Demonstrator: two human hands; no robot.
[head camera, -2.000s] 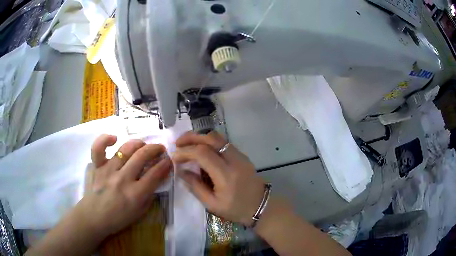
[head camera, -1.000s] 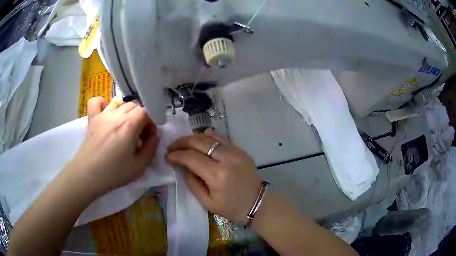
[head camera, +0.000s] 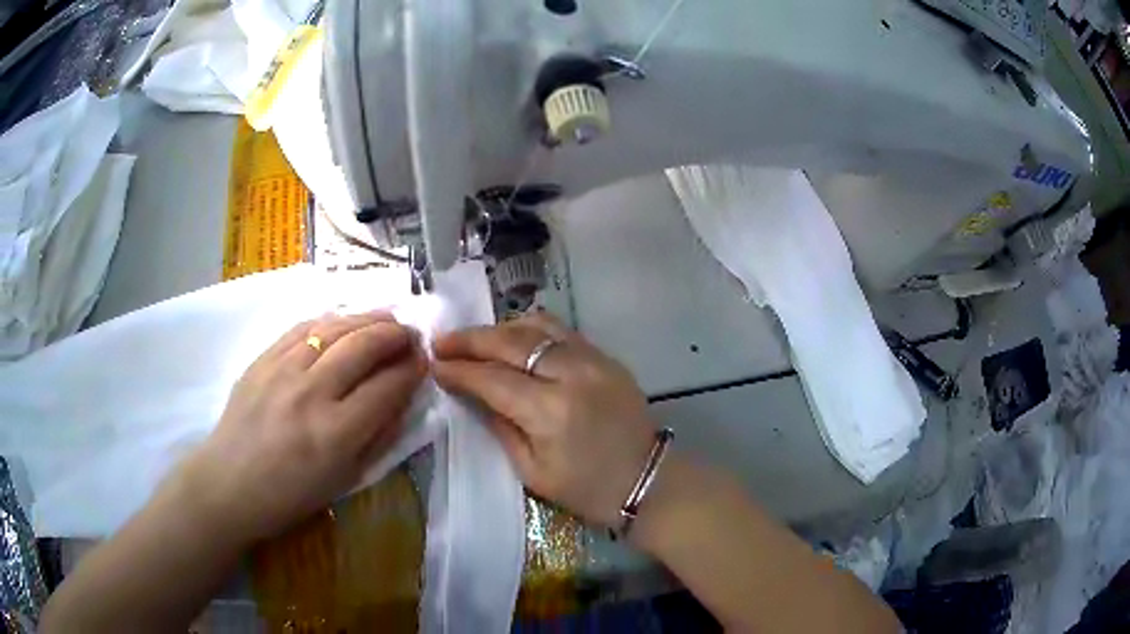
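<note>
A white cut panel (head camera: 136, 384) lies left of the needle, its right part under my left hand. A long white strip (head camera: 477, 520) runs from the presser foot (head camera: 421, 270) down toward the table's front edge. My left hand (head camera: 325, 403) pinches the panel's edge with its fingertips just in front of the foot. My right hand (head camera: 551, 415) pinches the strip beside it, and the fingertips of both hands nearly touch. The exact layers between the fingertips are hidden. The sewing machine (head camera: 744, 93) stands over the work.
A strip bundle (head camera: 824, 334) lies right of the needle under the machine arm. A small black tool (head camera: 919, 365) lies beside it. More white layers (head camera: 56, 235) lie at the far left. Yellow-orange tape (head camera: 267, 204) covers parts of the table. White bundles (head camera: 1066, 434) are at the far right.
My left hand has come down and right from beside the machine head to the seam edge in front of the foot. My right hand stays at the strip. The view has shifted slightly.
</note>
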